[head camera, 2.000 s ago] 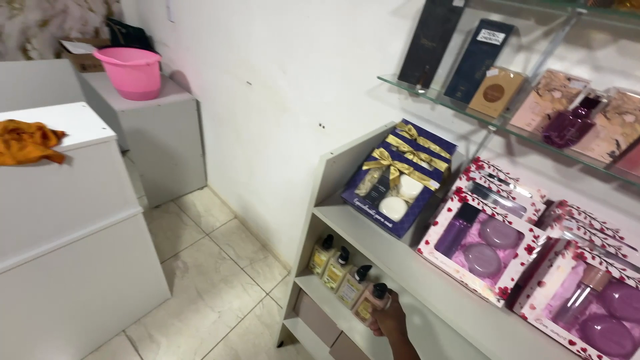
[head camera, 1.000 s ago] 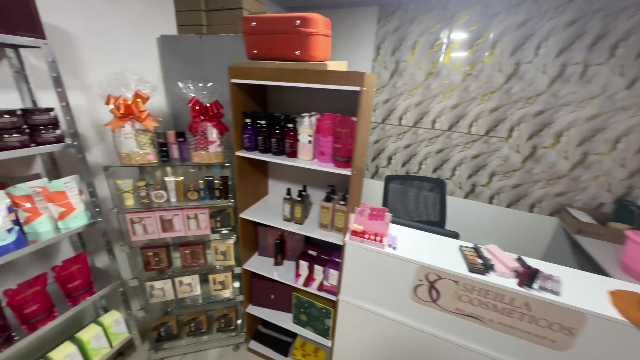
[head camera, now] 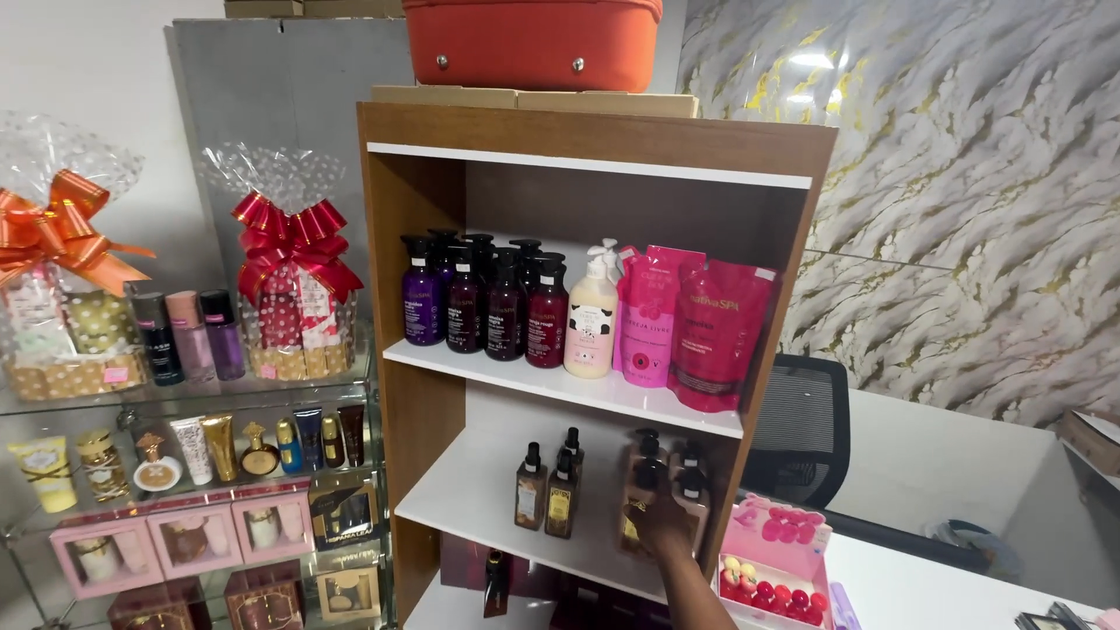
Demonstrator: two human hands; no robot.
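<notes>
My right hand [head camera: 667, 529] reaches in from the bottom edge to the second shelf of a wooden shelf unit. It is at a brown pump bottle [head camera: 632, 527] with a pale label, among several like it at the shelf's right side; whether the fingers grip it is hard to tell. Left of it on that shelf stand slim spray bottles [head camera: 560, 499] with black tops. Above are dark purple and red pump bottles [head camera: 505, 306], a cream pump bottle [head camera: 592, 324] and pink refill pouches [head camera: 717, 337]. My left hand is out of view.
An orange case [head camera: 534, 48] rests on top of the unit. Glass shelves at left hold ribboned gift baskets [head camera: 302, 306], perfumes and boxed sets [head camera: 194, 535]. At right are a white counter [head camera: 910, 577], a pink display box [head camera: 774, 560] and a black mesh chair [head camera: 796, 429].
The view has swung from the low white shelves, where a hand touched a small bottle, to the wooden unit, now closer. My right hand has come into view at its second shelf.
</notes>
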